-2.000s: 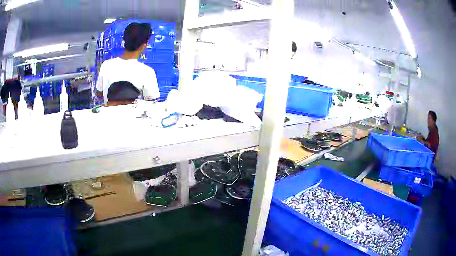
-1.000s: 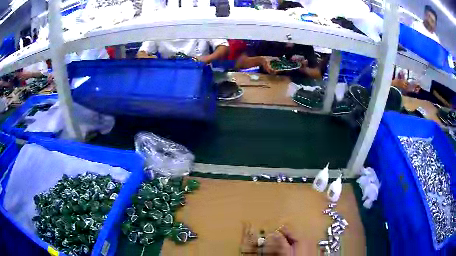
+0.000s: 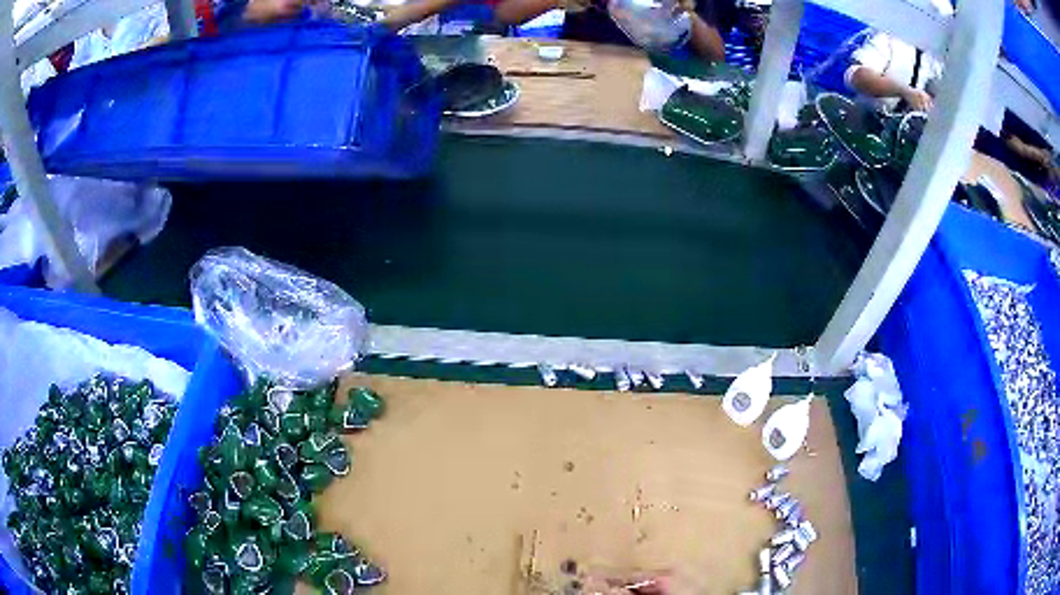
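Observation:
A tan cardboard mat [image 3: 465, 465] lies in front of me. Dark green moulded parts [image 3: 262, 488] with pale rims are heaped at its left edge. Small silver pieces [image 3: 788, 546] lie in a loose line on its right side. Two white glue bottles [image 3: 764, 413] lie at the mat's back right corner. A thin wooden stick [image 3: 529, 561] lies near the bottom edge. A small, blurred part of my right hand [image 3: 639, 585] shows at the bottom edge, cut off; its fingers and any held thing are hidden. My left hand is not in view.
Blue crates stand left with green parts [image 3: 87, 477] and right with silver pieces [image 3: 1017, 407]. A clear bag [image 3: 279, 320] lies behind the green heap. Another blue crate [image 3: 221, 105] is beyond, on the green surface. White posts [image 3: 907, 221] rise on both sides. People's arms show across.
The view has turned from the shelf down to the mat. Since one second ago, less of my right hand shows at the bottom edge. The far blue crate appears further left.

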